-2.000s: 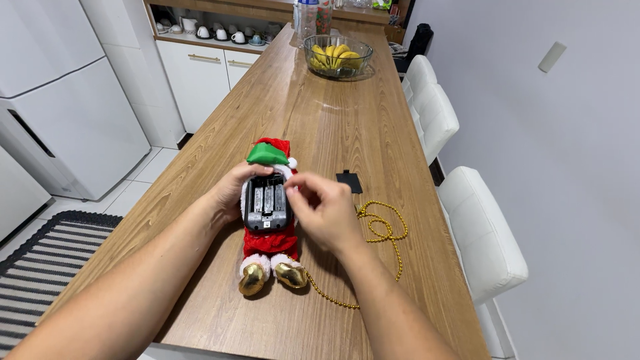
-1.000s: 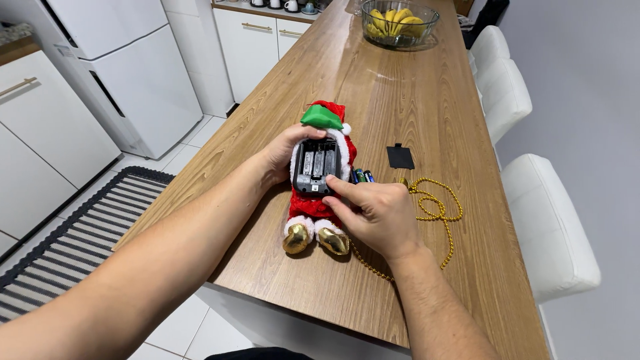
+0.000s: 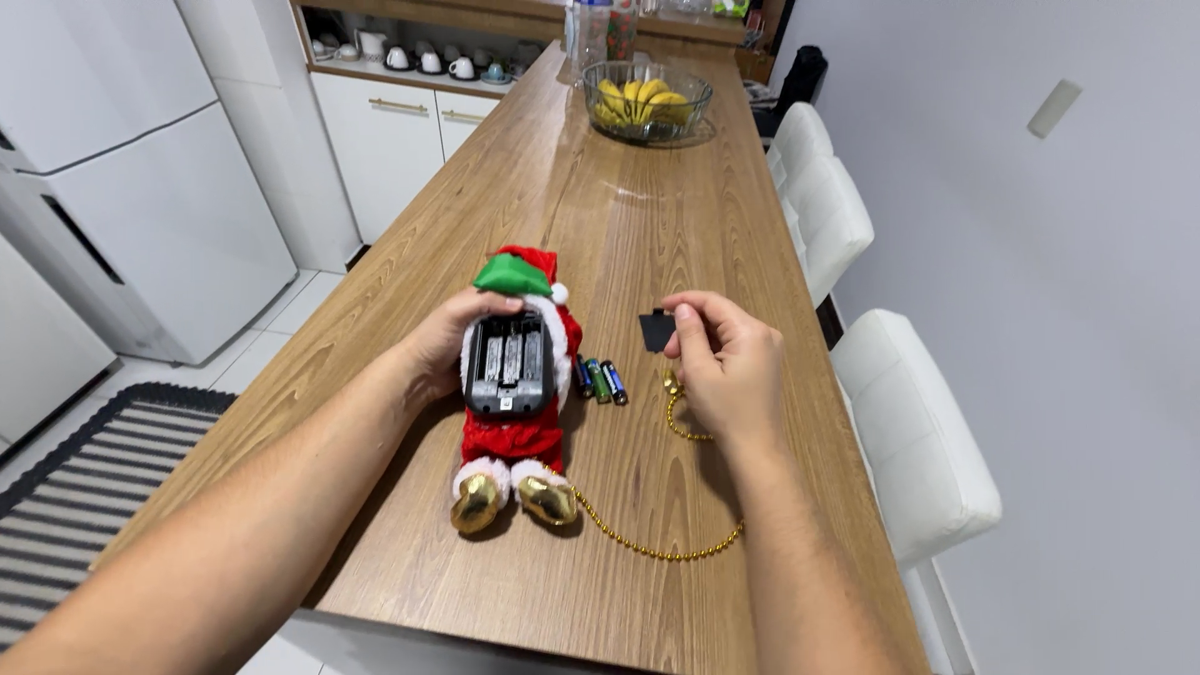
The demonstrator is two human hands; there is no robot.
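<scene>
A plush Santa toy (image 3: pixel 514 436) in red and white lies face down on the wooden table, its black battery box (image 3: pixel 511 366) facing up with the compartment uncovered. The slots look empty of batteries. My left hand (image 3: pixel 450 342) grips the toy's upper left side, thumb near the top of the box. Several loose batteries (image 3: pixel 601 380) lie just right of the toy. Farther right, my right hand (image 3: pixel 727 361) pinches the small black battery cover (image 3: pixel 657 331) by its right edge. A gold bead string (image 3: pixel 656 555) runs from the toy's feet and passes behind my right forearm.
A glass bowl (image 3: pixel 647 103) of bananas stands toward the table's far end, with bottles (image 3: pixel 591 42) behind it. White padded chairs (image 3: pixel 914 441) line the right side. Cups sit on a shelf at the back left, and a white refrigerator (image 3: pixel 159 187) stands at left.
My right hand has moved from the battery box to the black cover on the right and taken hold of it. My left hand still holds the toy.
</scene>
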